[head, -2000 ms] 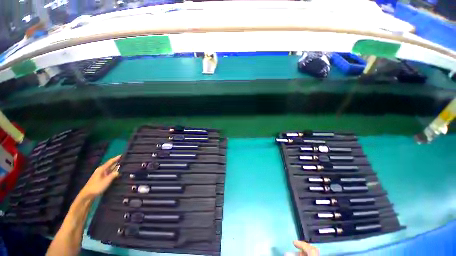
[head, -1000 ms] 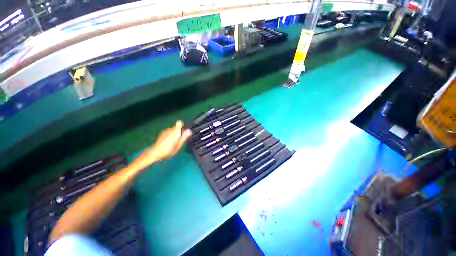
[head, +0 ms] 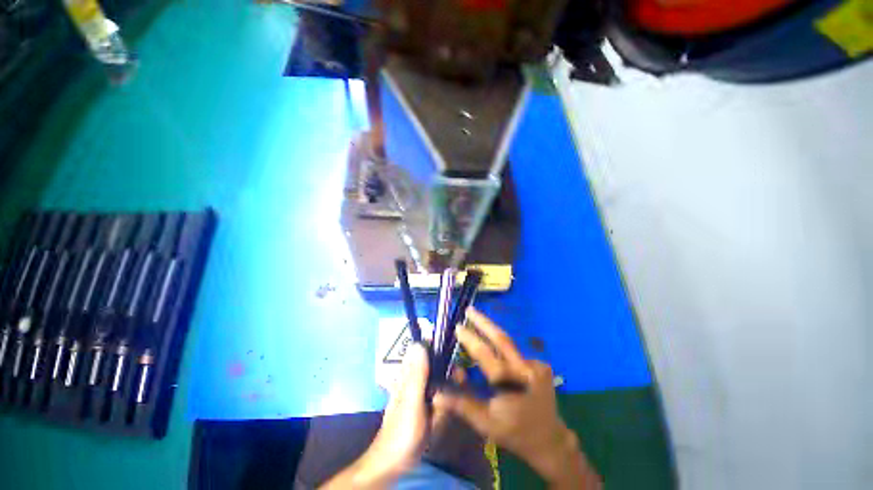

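A black tripod unit (head: 443, 321) stands out from both hands towards the press, its legs spread in a V around a shiny centre tube. The tube's far end is at the lower end of the clear press guard (head: 459, 215); whether it touches the fixture cannot be told. My left hand (head: 407, 407) grips the unit's hub end from the left. My right hand (head: 517, 397) has its fingers on the unit's right leg and hub. A dark short thing lies across the right palm; what it is cannot be told.
The press base (head: 373, 244) rests on the blue mat (head: 574, 287), with a pale yellow strip (head: 493, 278) on its front edge. A warning label (head: 392, 349) lies before it. A slotted tray (head: 182, 325) of units is at left. An orange-red object (head: 708, 14) is at top right.
The view has turned from the trays to the press. My left hand, earlier reaching by the tray, now holds a unit at the press. My right hand has come into view on the same unit.
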